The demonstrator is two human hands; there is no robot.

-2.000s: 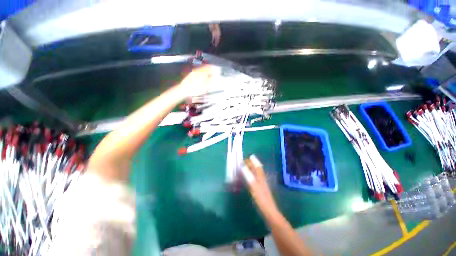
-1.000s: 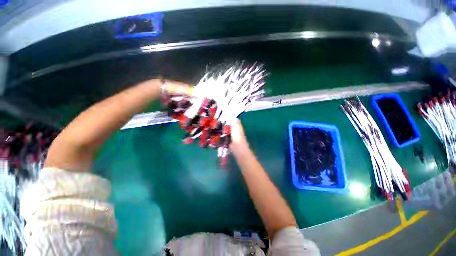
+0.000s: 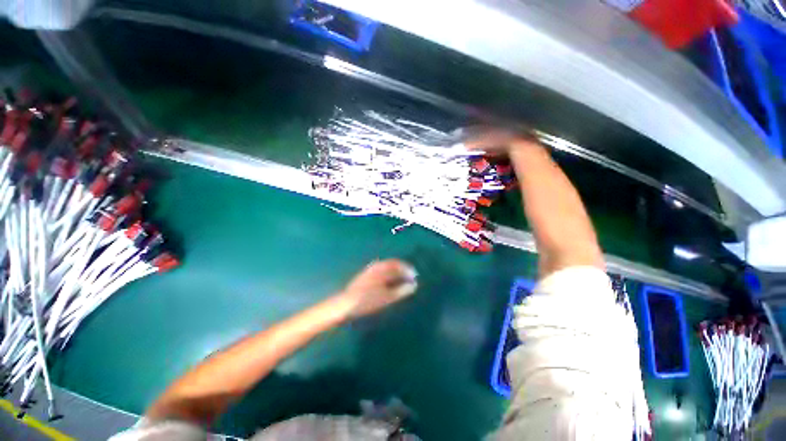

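Observation:
A bundle of white sleeved wire harnesses [image 3: 396, 177] lies across the metal rail, red connector ends to the right and thin wire ends to the left. My right hand [image 3: 498, 138] is blurred at the upper side of the red ends; its grip is unclear. My left hand [image 3: 382, 287] is over the green surface, below and apart from the bundle. Its fingers are curled in with a white covering at the tip, and no cable shows in it. A blue parts bin [image 3: 502, 353] is partly hidden behind my right sleeve.
A large harness pile [image 3: 65, 250] is at the left. Another blue bin [image 3: 665, 332] and more harnesses [image 3: 735, 370] are at the right. A blue bin [image 3: 336, 23] stands beyond the rail. A white beam [image 3: 534, 82] crosses the upper right. A yellow floor line shows at lower left.
The view has turned and tilted. The bundle, held up between both hands before, now lies across the rail with its red ends to the right. My left hand has let go and moved below it.

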